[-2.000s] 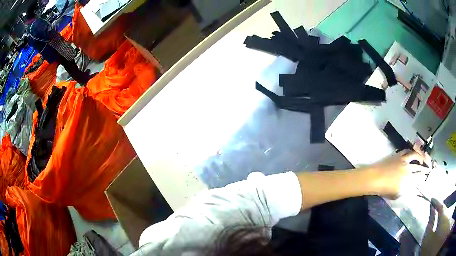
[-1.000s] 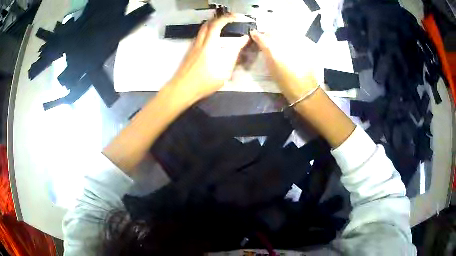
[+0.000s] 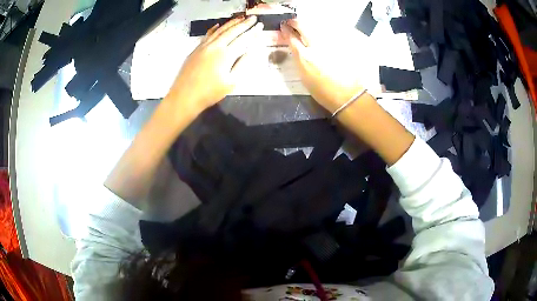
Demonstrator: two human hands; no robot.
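A black strip (image 3: 203, 26) lies flat across the white machine bed (image 3: 156, 73), near the top edge of the picture. My left hand (image 3: 221, 56) lies over the strip with its fingertips on it. My right hand (image 3: 300, 50) has its fingertips on the strip's right end. Part of the strip shows between the hands. The presser foot and needle area (image 3: 254, 7) is at the top edge, small and overexposed. A heap of black strips (image 3: 259, 182) lies between my forearms.
Long black strips (image 3: 97, 44) lie in a pile at left. Short black pieces (image 3: 465, 100) form a dense pile at right. Loose black pieces (image 3: 399, 77) lie on the bed's right side. The pale table's rounded edge (image 3: 17, 147) and orange fabric (image 3: 518, 44) show at the sides.
The view has swung from the table's side to straight over the bed. Since one second ago, my left fingers have flattened and spread on the strip, and my hands are slightly farther apart.
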